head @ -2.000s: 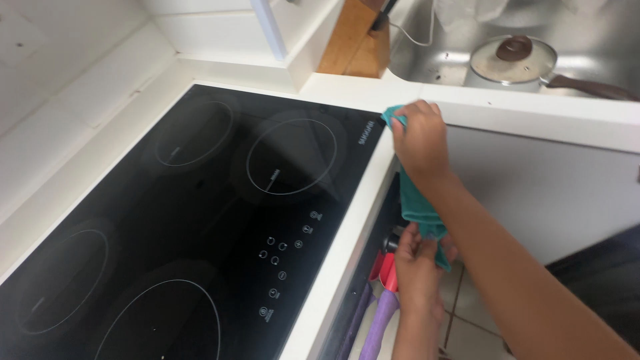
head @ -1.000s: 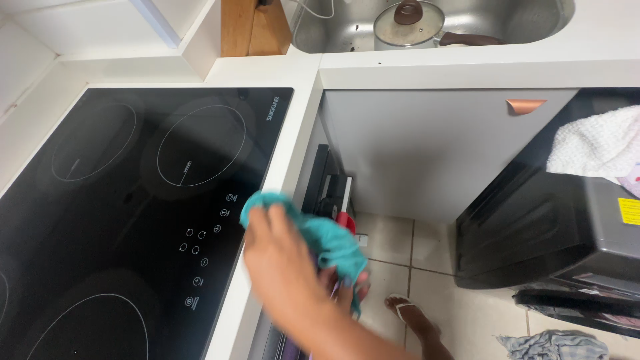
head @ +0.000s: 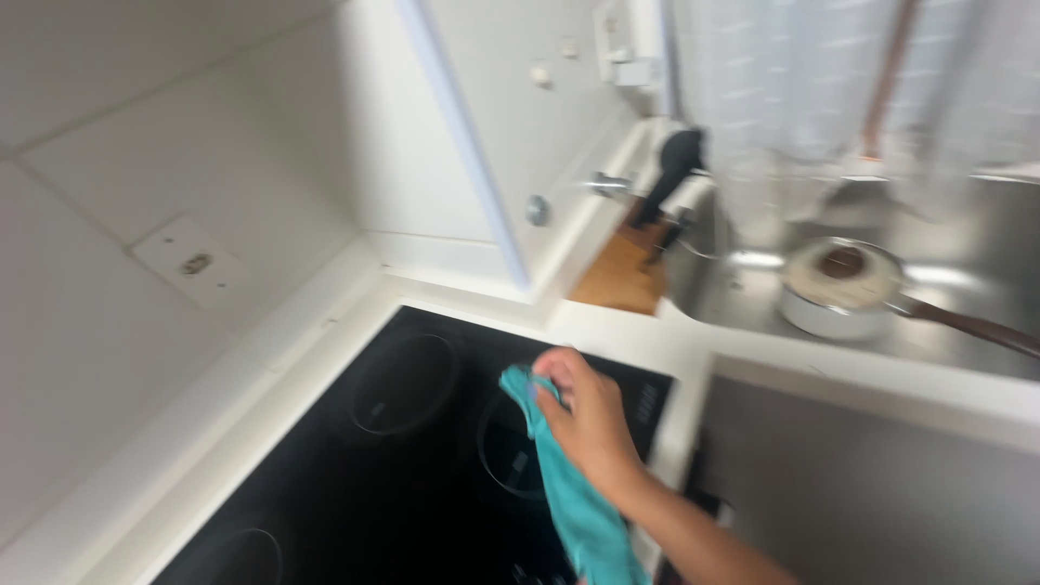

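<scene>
My right hand reaches in from the lower right and is shut on the upper end of a teal cloth. It is above the back right cooking zone of a black glass cooktop. The cloth hangs in a long strip from the fingers toward the bottom edge, crossing the cooktop's right part. Beside the cloth's lower end a sliver of skin shows at the frame's edge, perhaps my left hand; too little of it shows to tell its state. The view is blurred.
A wooden knife block with black handles stands behind the cooktop. Right of it, a lidded saucepan sits in the steel sink, its brown handle pointing right. A white wall ledge borders the cooktop's back.
My right hand has moved with the teal cloth from the cooktop's right edge to over its back right zone. The cloth, bunched before, now hangs long. The view has swung up toward the wall.
</scene>
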